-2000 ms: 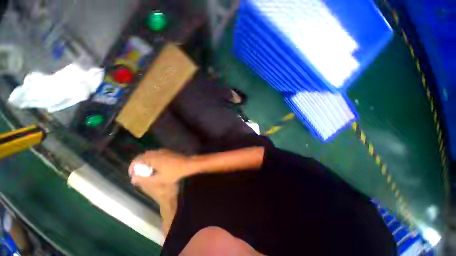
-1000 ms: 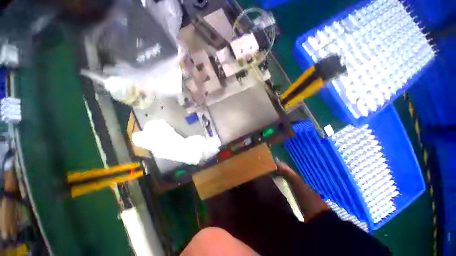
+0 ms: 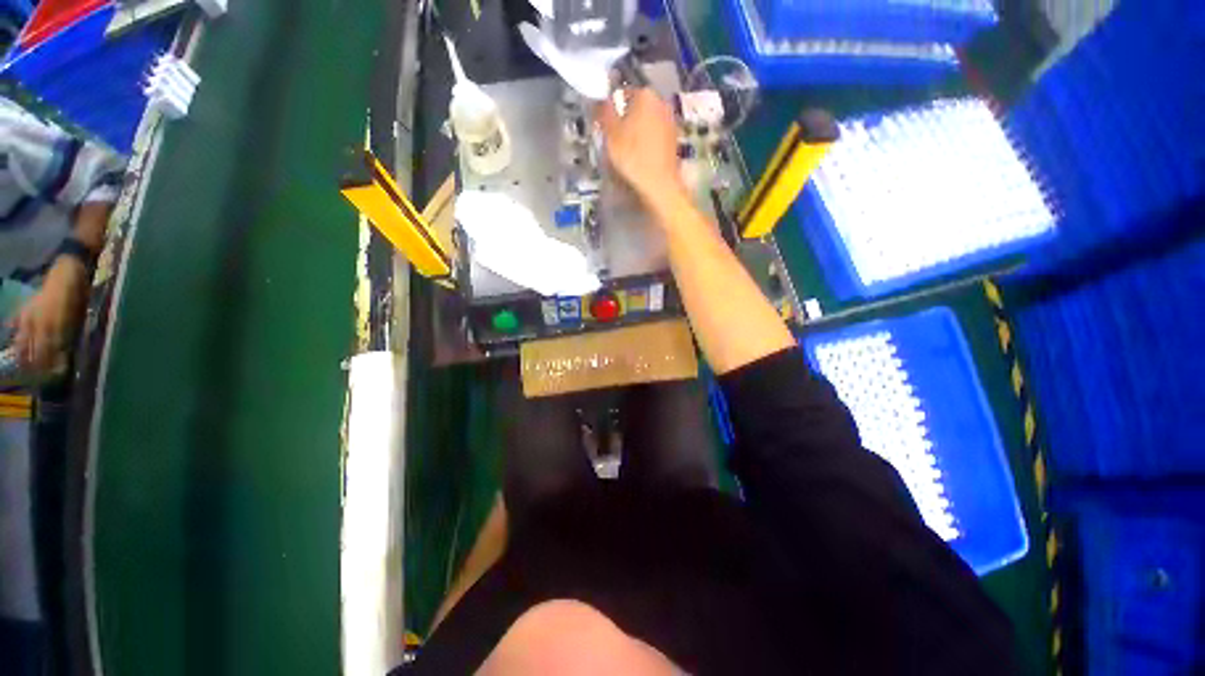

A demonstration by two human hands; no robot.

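My right hand (image 3: pixel 641 139) reaches over the machine plate to the press fixture (image 3: pixel 582 132). Its fingers are bent near a small white piece (image 3: pixel 620 101); whether they grip it cannot be told. My left hand is not in view; only part of the left forearm shows at the lower left, beside my lap. A white wiping cloth (image 3: pixel 515 246) lies on the front left of the metal plate. A white squeeze bottle (image 3: pixel 480 130) stands behind it, with its long nozzle up.
Yellow-black sensor posts (image 3: pixel 789 174) flank the machine. A red button (image 3: pixel 605 306), a green button (image 3: pixel 505 320) and a cardboard strip (image 3: pixel 608 362) are at the front. Blue trays of white adapters (image 3: pixel 985 508) are at right. Another person's hand (image 3: pixel 46 317) shows at far left.
My right hand has moved from beside the cardboard strip up onto the fixture. The view has turned and shifted, and the crumpled clear plastic now shows farther back.
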